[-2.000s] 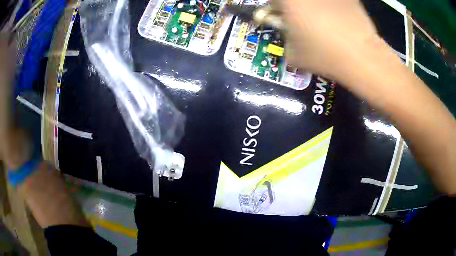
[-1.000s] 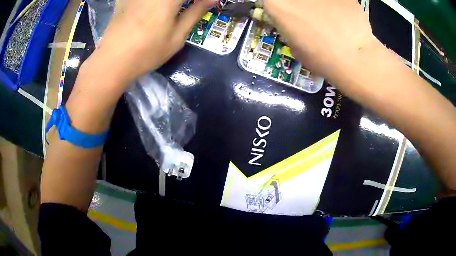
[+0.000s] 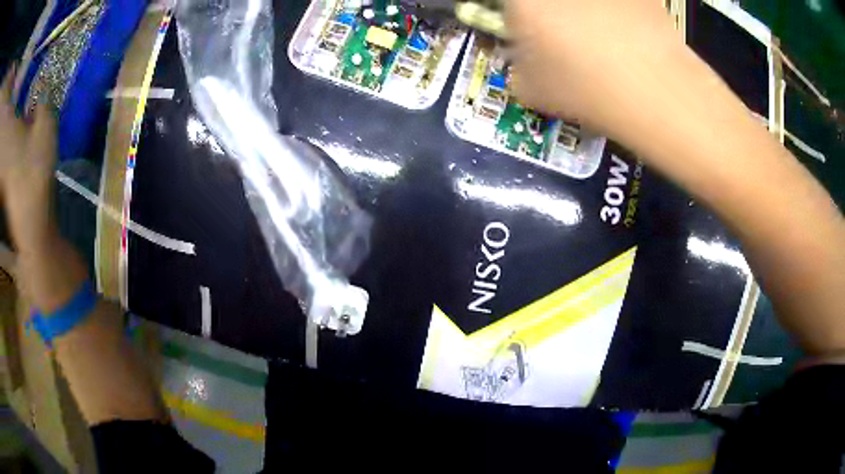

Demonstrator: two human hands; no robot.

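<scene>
Two open white housings with green circuit boards lie side by side at the top; the left housing (image 3: 380, 51) shows a yellow transformer, and my right hand (image 3: 574, 65) partly covers the right housing (image 3: 528, 130). My right hand is closed on a hand tool with pale handles (image 3: 480, 17); its dark head points left over the housings. My left hand (image 3: 28, 153) is at the far left edge, blurred, beside the blue bin (image 3: 88, 102) of small silvery parts; whether it holds anything cannot be told. A cord in a clear bag (image 3: 278, 176) runs down to a white plug (image 3: 341, 309).
The work lies on a glossy black printed sheet (image 3: 417, 231) marked "NISKO" and "30W", with a yellow stripe and a pictured device. White and tan tape edges it. A blue band is on my left wrist.
My left hand has moved from over the left housing and bag to the far left by the bin, uncovering both. My right hand stays over the right housing with the tool.
</scene>
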